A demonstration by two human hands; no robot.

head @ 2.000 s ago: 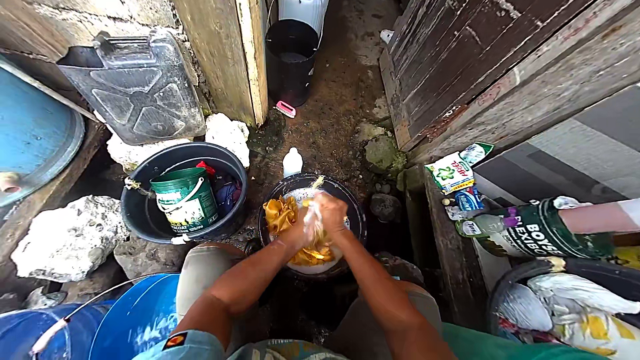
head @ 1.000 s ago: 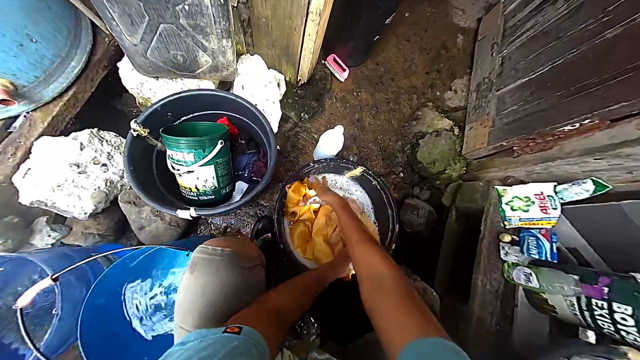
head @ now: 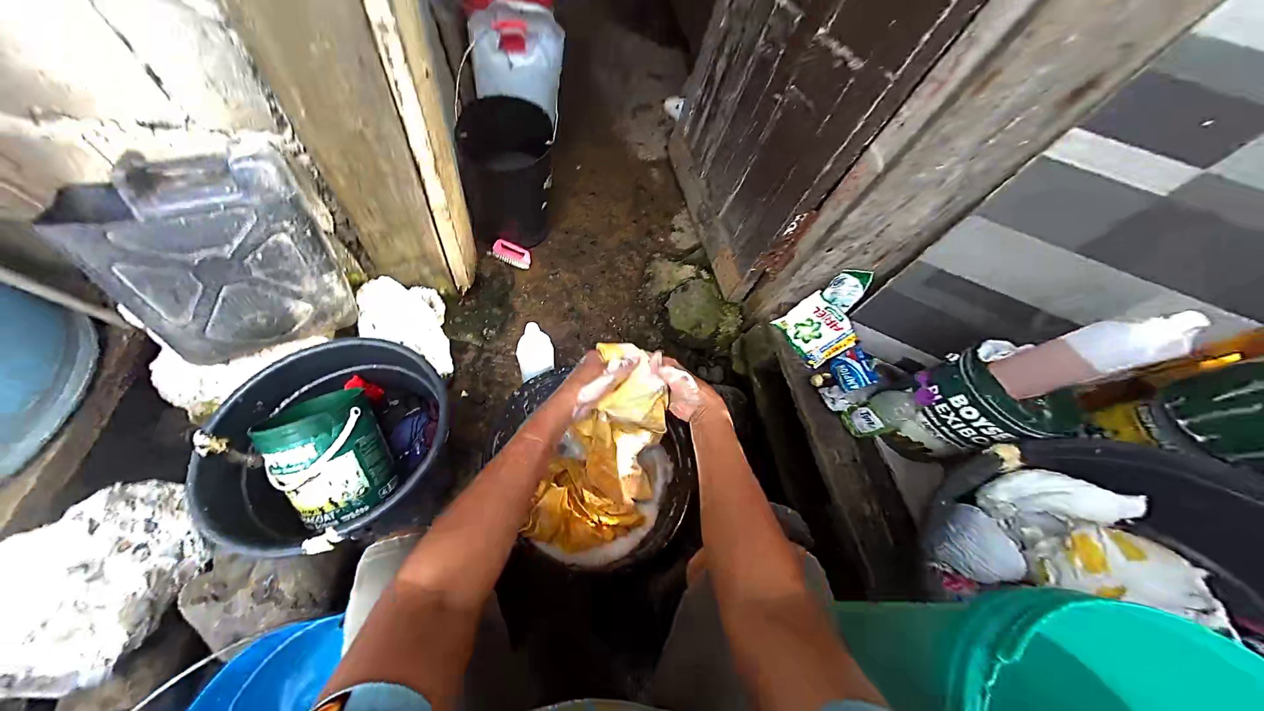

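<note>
A wet yellow cloth (head: pixel 588 499) lies partly in a round dark basin (head: pixel 681 494) of sudsy water between my knees. Its upper part is lifted above the far side of the basin, gripped between my two hands. My left hand (head: pixel 597 383) closes on the cloth from the left, with foam on the fingers. From the right, my right hand (head: pixel 688 391) holds the same bunched cloth, also foamy. The lower folds rest in the suds. A white bottle (head: pixel 534 351) stands just beyond the basin.
At left, a dark tub (head: pixel 212 494) holds a green bucket (head: pixel 326 454) and dark cloths. Ahead are a pink brush (head: pixel 512 254) and a black bucket (head: pixel 504 173). Detergent packets (head: pixel 818 326) lie at right, above a tub of clothes (head: pixel 1086 464). A teal container (head: pixel 1116 652) is near right.
My hands have come up from inside the basin with part of the yellow cloth raised between them. The view has shifted, and the black bucket shows more fully again.
</note>
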